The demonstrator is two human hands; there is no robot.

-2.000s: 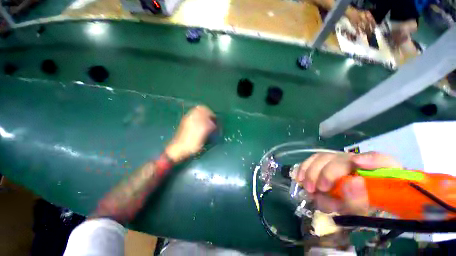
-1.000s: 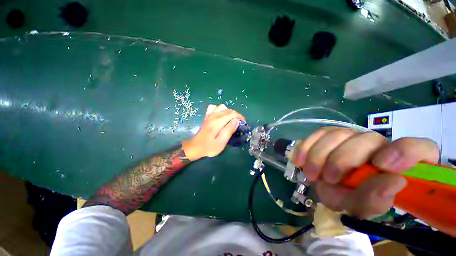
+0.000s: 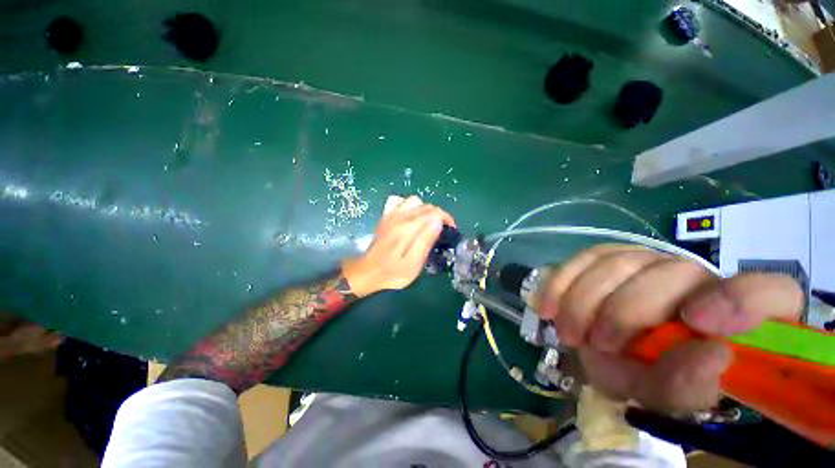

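My left hand (image 3: 399, 243) holds a black plastic part (image 3: 443, 248) on the green belt; the fingers hide most of it. My right hand (image 3: 655, 315) is wrapped around the orange screwdriver (image 3: 778, 384) with its lime-green strip. The shiny metal screw-feed head (image 3: 470, 263) at its front meets the part beside my left fingertips. The bit and the exact contact are hidden. A clear feed hose (image 3: 586, 232) runs from the head toward the right. A black hose (image 3: 465, 393) loops below. A beige wrap (image 3: 604, 416) sits beneath my right hand.
Loose screws (image 3: 345, 196) are scattered beyond my left hand. Several round black parts (image 3: 568, 79) lie on the far side of the belt. A grey post (image 3: 732, 132) and white screw feeder (image 3: 764, 233) stand at right. Cardboard (image 3: 265, 425) shows at lower left.
Over two seconds, the view shifted down and closer, and the feed head and the held part came together. Since one second ago both hands stay nearly still, while the far parts shifted right in view.
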